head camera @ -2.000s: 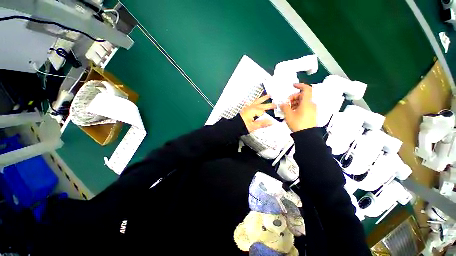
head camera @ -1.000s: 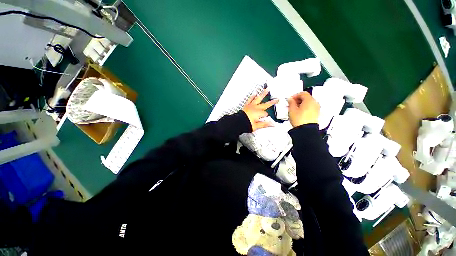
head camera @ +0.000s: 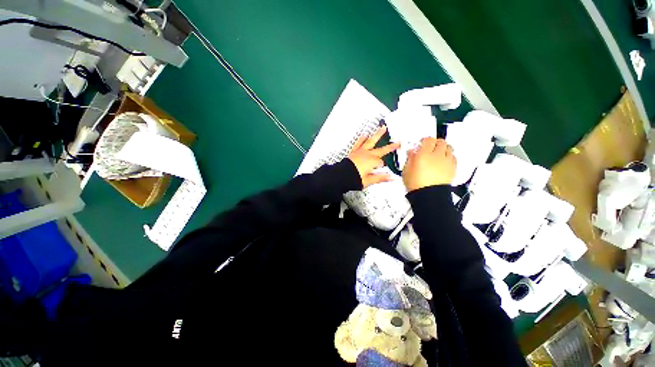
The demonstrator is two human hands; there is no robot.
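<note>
A white security camera unit [head camera: 415,118] lies on the green bench at the head of a close row of similar units. My right hand [head camera: 429,163] is over its lower part with curled fingers; whether a label is at the fingertips cannot be seen. My left hand [head camera: 370,158] has spread fingers, with fingertips at the unit's left side, beside the right edge of a white label sheet [head camera: 346,118] with a fine printed grid. Another white unit [head camera: 381,204] lies below my hands, close to my chest, partly hidden by my sleeves.
More camera units [head camera: 503,188] stand in a row to the right. A label roll [head camera: 118,147] sits in a brown box [head camera: 146,191] at the left, its tail hanging out. A parts tray [head camera: 572,351] is at the lower right. White units [head camera: 625,204] lie on brown cardboard [head camera: 585,161] at far right.
My right hand went from open fingers to a curled pose and has shifted slightly left and down over the unit. My left hand has barely moved.
</note>
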